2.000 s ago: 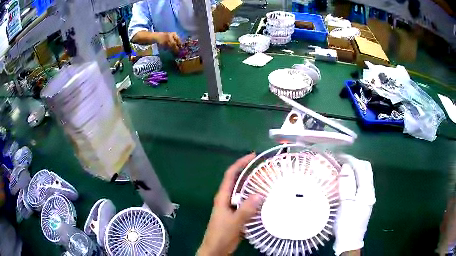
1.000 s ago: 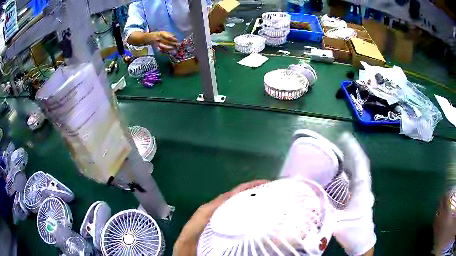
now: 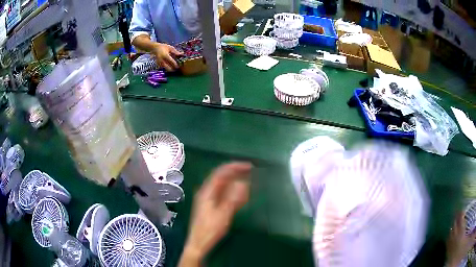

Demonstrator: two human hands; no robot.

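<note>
A white clip fan (image 3: 373,208), strongly blurred, is in the air at the lower right, its ribbed round head nearest me and its rounded clip base (image 3: 316,164) to the left. My right hand, in the white glove, cannot be told apart from the blurred white fan; the fan is held up on that side. My bare left hand (image 3: 218,203) is raised left of the fan, slightly blurred, empty and not touching it. Another clip fan (image 3: 161,151) lies on the green bench, partly behind the metal post.
Several clip fans (image 3: 128,244) and a bottle (image 3: 70,250) are at lower left. A document sleeve (image 3: 88,120) hangs on the near post. Opposite, a person's hand (image 3: 168,56) is at a parts box. A blue tray (image 3: 378,125) is at right. Another person's hand (image 3: 459,242) is at the right edge.
My left hand has come off the fan. The held fan has moved right. The fan behind the near post has come further into view towards the right.
</note>
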